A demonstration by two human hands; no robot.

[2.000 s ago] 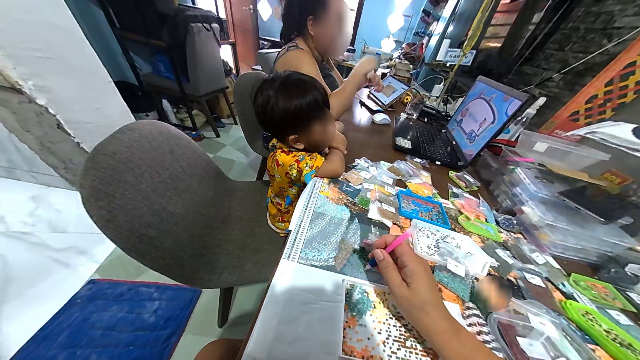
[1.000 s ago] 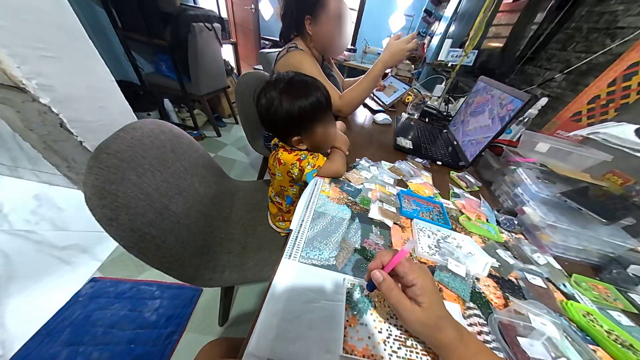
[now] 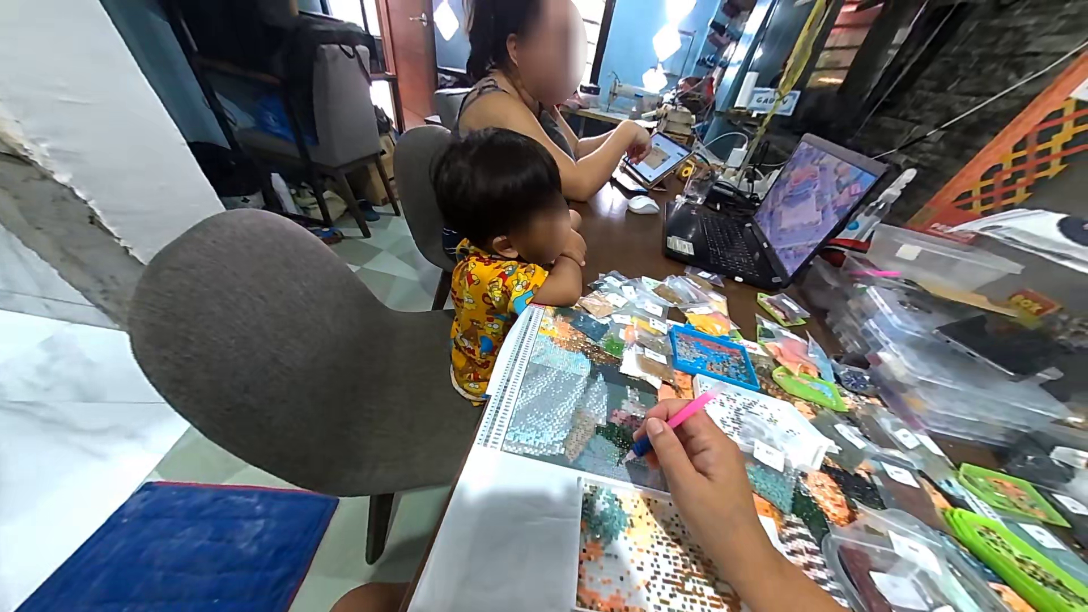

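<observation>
Between its thumb and fingers, my right hand (image 3: 701, 459) holds a pink diamond-painting pen (image 3: 688, 410) with a blue grip. The pen's tip is at the dark grey-green area of a partly beaded diamond-painting canvas (image 3: 544, 399). Below it, a section dotted with orange, brown and teal squares (image 3: 637, 544) lies beside white paper (image 3: 501, 527). A white tray (image 3: 756, 416) with dark beads sits just beyond my hand, and a blue tray (image 3: 714, 357) lies farther back. My left hand is not in view.
Small bead bags (image 3: 650, 361), green trays (image 3: 1011, 552) and clear plastic boxes (image 3: 935, 340) crowd the right side. An open laptop (image 3: 765, 221) stands farther back. A child (image 3: 501, 263) leans on the table, beside another person (image 3: 527, 110) at a tablet (image 3: 659, 159). A grey chair (image 3: 289, 357) is at left.
My right hand has moved the pen from the dotted section up to the grey-green area. The other person's raised hand has come down to the tablet. The laptop's picture differs from the earliest frame.
</observation>
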